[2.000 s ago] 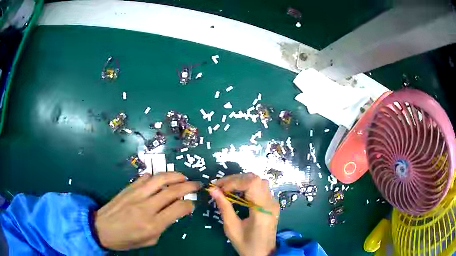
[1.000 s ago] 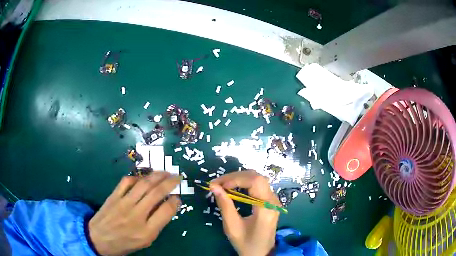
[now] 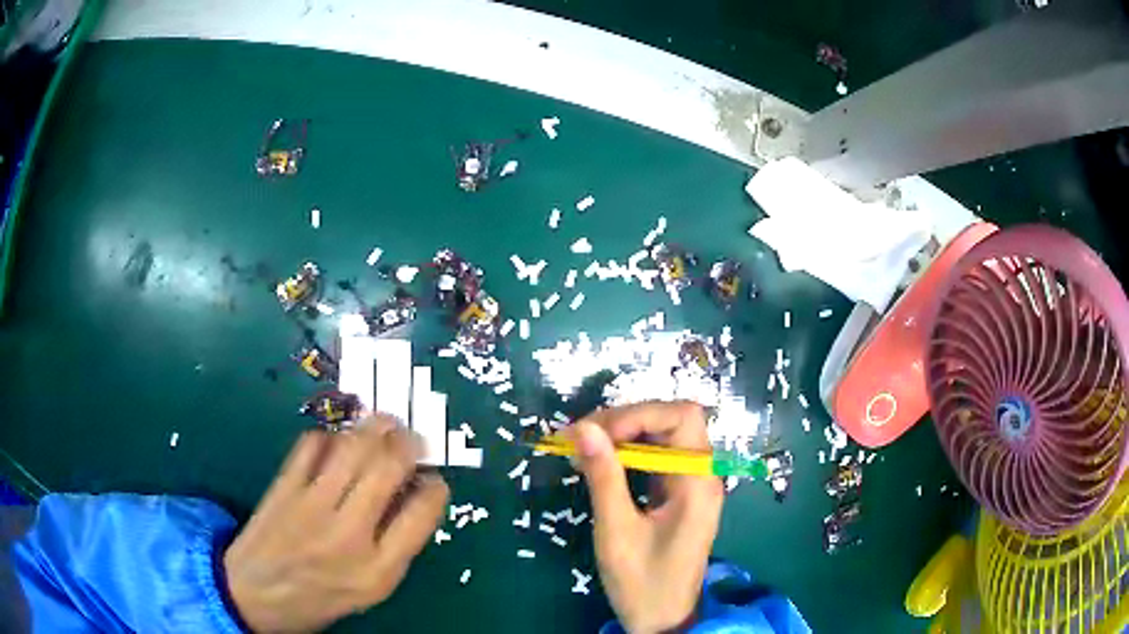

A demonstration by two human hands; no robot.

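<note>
My right hand (image 3: 656, 508) holds the yellow tweezers (image 3: 656, 458), green end to the right and tips pointing left. The tips are above the bench, right of the white pad sheet (image 3: 393, 378), with its stepped strips. My left hand (image 3: 334, 526) is bent over the lower left end of the sheet, fingertips beside a small dark module (image 3: 331, 409); whether it grips anything is hidden. More modules (image 3: 477, 320) lie in loose clusters above the sheet. Tiny white pads (image 3: 582, 365) are scattered densely at centre right.
A pink fan (image 3: 1015, 384) stands at the right with a yellow fan (image 3: 1052, 570) below it. White crumpled paper (image 3: 842, 235) lies at the foot of the metal post (image 3: 978, 105). A white rail (image 3: 409, 35) crosses the far side. A green tray edge (image 3: 43, 136) is at the left.
My right hand and the tweezers have moved right, away from my left hand, and the tweezers lie flatter. My left hand has drawn back left and down, uncovering more of the pad sheet.
</note>
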